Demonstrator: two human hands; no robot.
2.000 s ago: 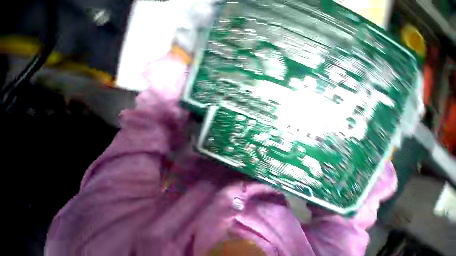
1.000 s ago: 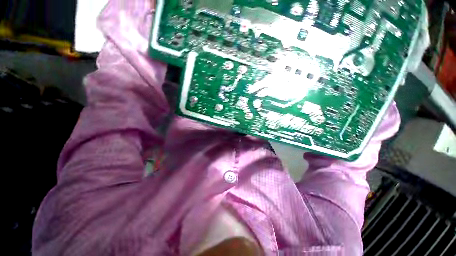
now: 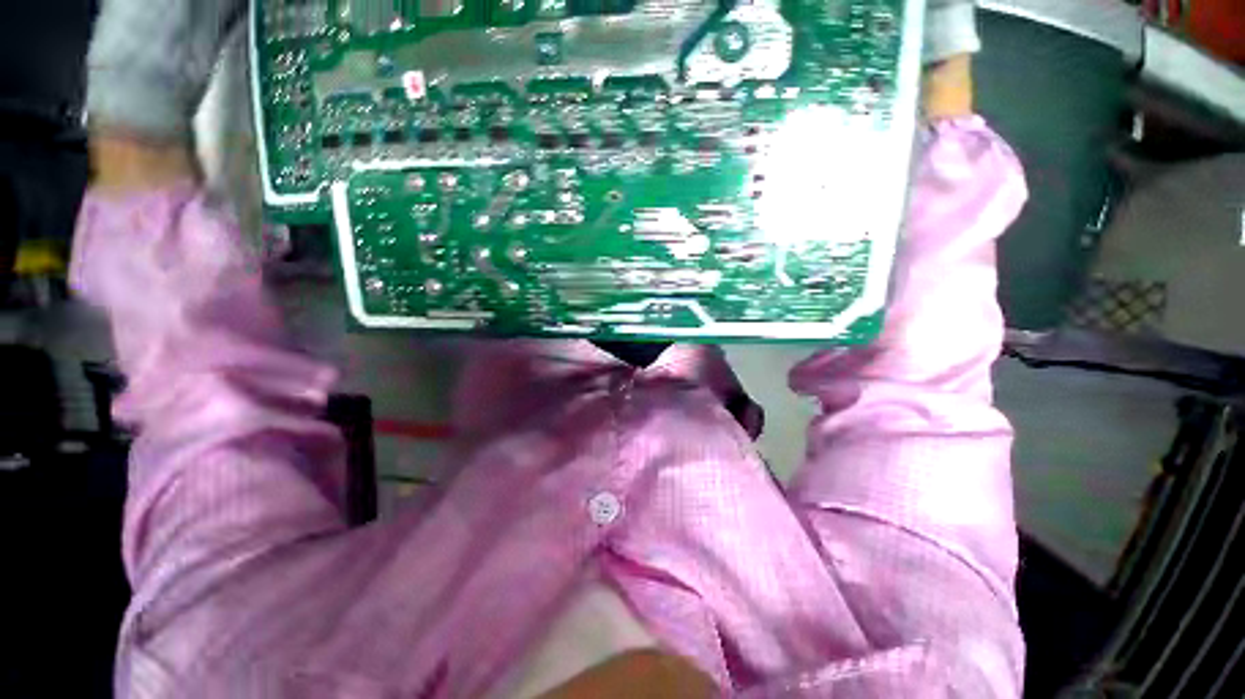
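A green circuit board (image 3: 587, 178) is held in the air in front of my chest, solder side facing the camera, with white outlines and a stepped lower left corner. Glare covers part of its right side, and its top runs out of the picture. My left hand (image 3: 161, 75), in a grey-white glove, is at its left edge. My right hand (image 3: 952, 30), also gloved, is at its right edge. Both hands are cut off by the top of the frame, and their fingers are mostly hidden or out of view.
A dark green surface (image 3: 1045, 164) lies to the right of the board, with a pale rail (image 3: 1181, 68) beyond it at the upper right. A dark slatted object (image 3: 1188, 560) stands at the lower right. The left side is dark, with a small yellow patch.
The board has turned to lie nearly square to my body and has moved left and up in the view. Both gloved hands and the bare skin above the sleeves now show more clearly.
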